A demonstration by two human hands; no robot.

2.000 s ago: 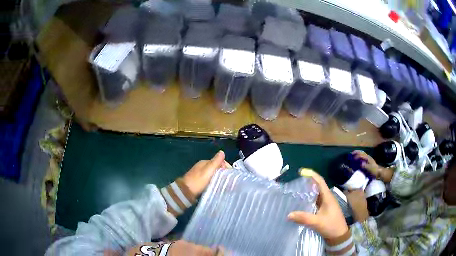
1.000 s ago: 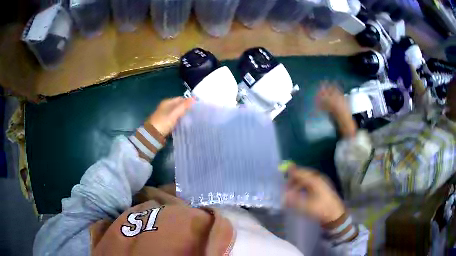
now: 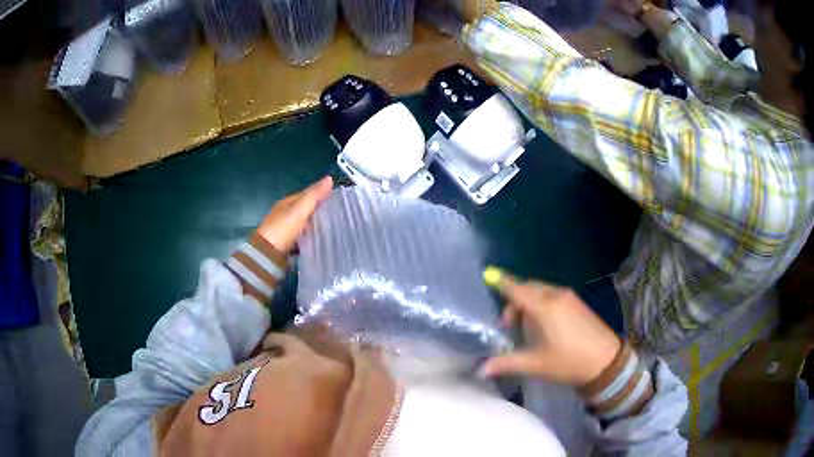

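A clear ribbed air-column bag [image 3: 393,259] lies in front of my body, its shiny crinkled edge towards me. My left hand [image 3: 299,214] holds the bag at its upper left side. My right hand [image 3: 549,330], slightly blurred, is at the bag's lower right edge with thumb and fingers apart; a yellow finger cot [image 3: 492,276] caps one fingertip. Whether it grips the bag is unclear. Two security cameras stand just beyond the bag, a left one [image 3: 384,141] and a right one [image 3: 486,138], with white bodies, black heads and white brackets.
Bagged cameras [image 3: 299,27] stand in a row on brown cardboard [image 3: 178,116] behind the dark green mat [image 3: 161,232]. Another worker's plaid sleeve [image 3: 607,134] reaches across the right side towards the back. More cameras [image 3: 660,80] lie at the far right.
The bag's near edge has bulged upward and its far end has tilted. The neighbour's arm has swung across to the back, past the right camera. My right hand remains at the bag's right side.
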